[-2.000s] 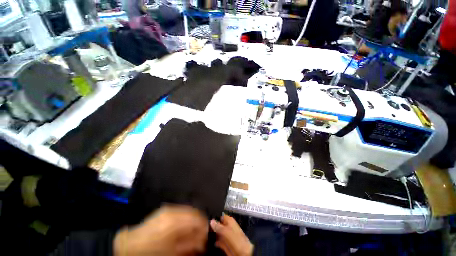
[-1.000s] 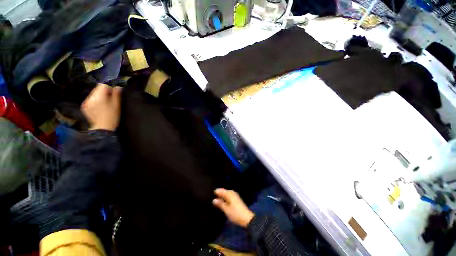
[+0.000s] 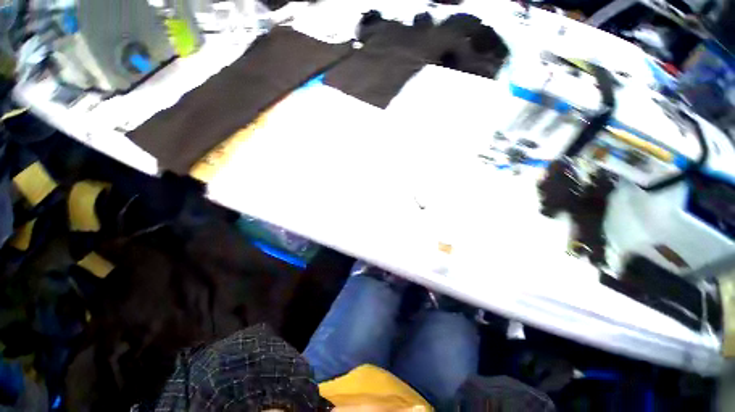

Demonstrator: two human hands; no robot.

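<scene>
Only slivers of skin (image 3: 383,408) show at the bottom edge, beside a yellow cloth edge (image 3: 371,386) and a dark checked sleeve (image 3: 250,370). Another dark sleeve (image 3: 504,394) is at the bottom right. My hands are cut off; which hand the skin belongs to, and whether they hold anything, cannot be told. Dark cloth (image 3: 169,273) lies in a heap left of my legs, below the table. The lockstitch machine (image 3: 685,221) stands at the right, blurred. Black straps (image 3: 592,201) with brassy glints lie under its arm.
On the white table (image 3: 322,177) lie a long dark panel (image 3: 234,92) and a bunched dark panel (image 3: 387,60) behind it. A grey second machine (image 3: 121,44) is at the far left. Folded black strips (image 3: 665,290) lie at the right. Tan pieces (image 3: 85,205) show on the left heap.
The large dark panel has gone from the table front to the left, below the table. My hands have moved from it to the bottom edge. The view has swung left, then partly back.
</scene>
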